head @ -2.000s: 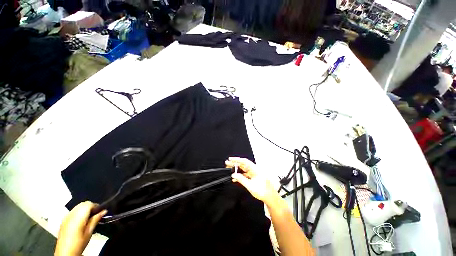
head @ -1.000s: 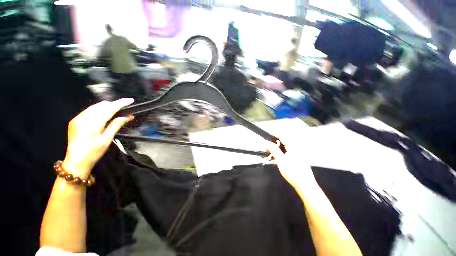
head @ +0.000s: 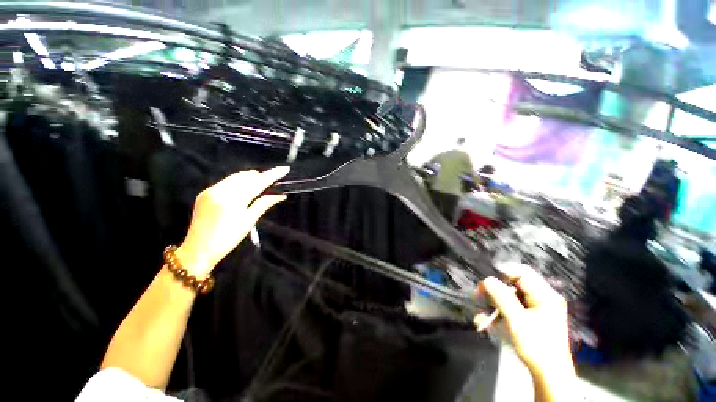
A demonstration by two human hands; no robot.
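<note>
A black hanger [head: 369,171] is held up in front of me, tilted down to the right, its hook at the top. My left hand [head: 228,213] grips its left end; a bead bracelet is on that wrist. My right hand [head: 524,308] grips its lower right end. A black skirt [head: 392,353] hangs below the hanger bar. Small white loops show near both hands. The picture is blurred, so how the skirt is fixed to the hanger cannot be told.
A garment rail [head: 157,31] runs across the upper left, packed with black garments [head: 71,228] on hangers, close to my left hand. A person in a green top [head: 451,174] stands further back. Dark heaps [head: 636,275] lie at the right.
The hanger and skirt have been lifted off the white table, both hands still on the hanger. The view has swung left, from the table to the garment rail.
</note>
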